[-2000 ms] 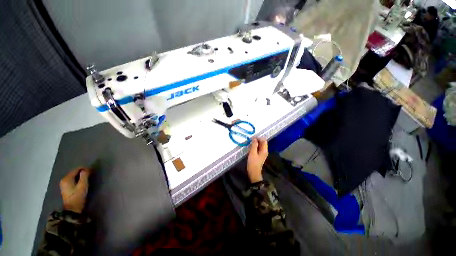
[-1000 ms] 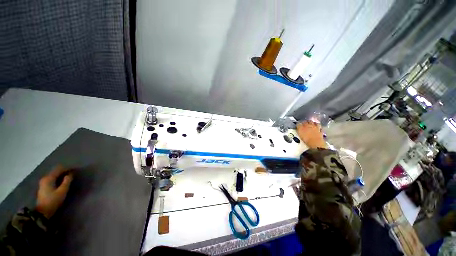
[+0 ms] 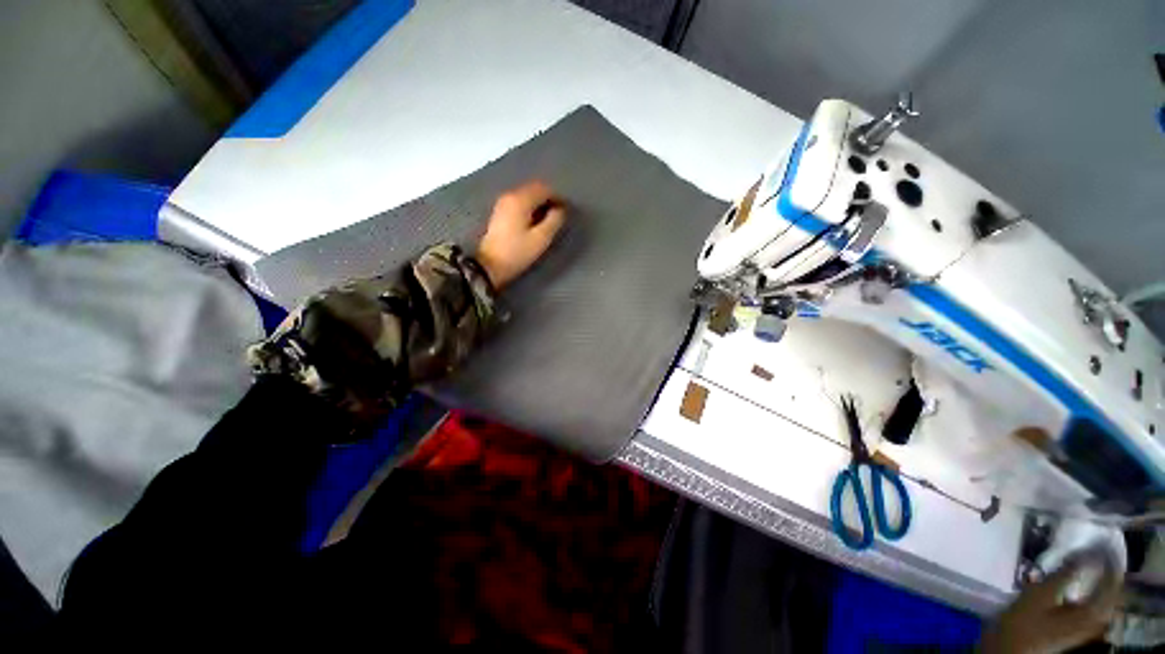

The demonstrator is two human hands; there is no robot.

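Note:
A grey cut panel [image 3: 601, 294] lies flat on the white table, its right edge with a dark strip at the needle area of the white sewing machine head [image 3: 945, 243]. My left hand [image 3: 521, 230] rests on the panel, fingers loosely curled, holding nothing that I can see. My right hand [image 3: 1058, 611] is blurred and partly cut off at the bottom right, touching a white round part [image 3: 1092, 562] at the machine's right end; its grip is unclear. The presser foot and needle are hidden behind the head.
Blue-handled scissors [image 3: 871, 498] lie on the machine bed, beside a small black tool [image 3: 903, 415]. Brown tape [image 3: 694, 401] is on the bed. A measuring tape [image 3: 715, 488] runs along the front edge. Pale grey cloth [image 3: 115, 383] over blue lies at the left.
The view has swung left and down. My right hand has moved from the scissors to the top of the head's right end, then down to its white round part. My left hand stays on the panel.

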